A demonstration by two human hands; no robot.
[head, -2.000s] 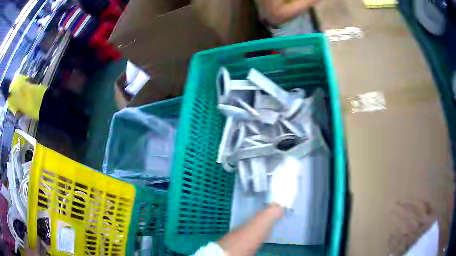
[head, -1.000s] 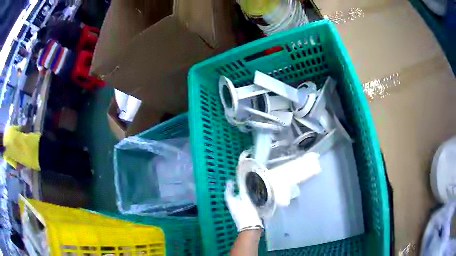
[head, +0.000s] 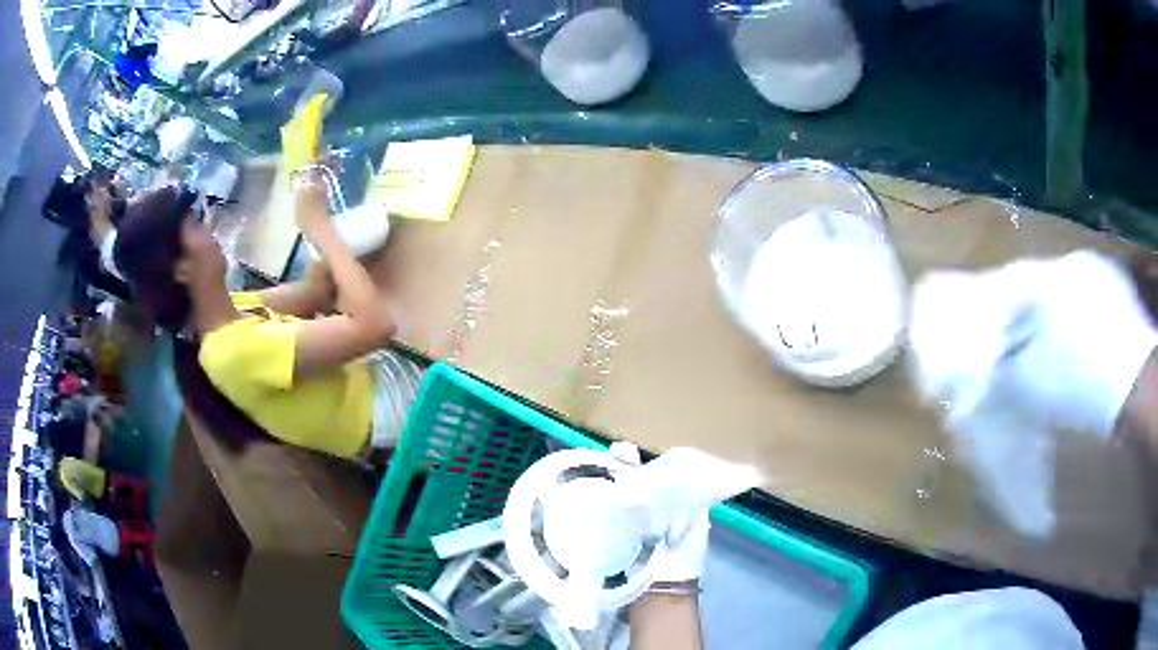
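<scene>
My left hand (head: 679, 527), in a white glove, holds a pale ring-and-arm part (head: 533, 540) above the green crate, its round ring facing up. My right hand (head: 1067, 337), also gloved and blurred, holds a crumpled white cloth (head: 1012, 476) over the right side of the bench. A clear jug (head: 819, 298) with a white lower part lies on the cardboard-covered bench, just left of my right hand. The two do not clearly touch.
The green crate (head: 404, 514) holds more ring-and-arm parts. The cardboard-covered bench (head: 546, 267) runs across the view, with yellow paper (head: 429, 175) at its far end. Jugs (head: 594, 57) stand on the green conveyor (head: 470, 86) behind. A yellow-shirted person (head: 286, 362) sits at left.
The view has swung from the crates towards the bench and conveyor. My left hand has lifted the ring-and-arm part out of the crate. My right hand, the cloth and the near jug have come into view.
</scene>
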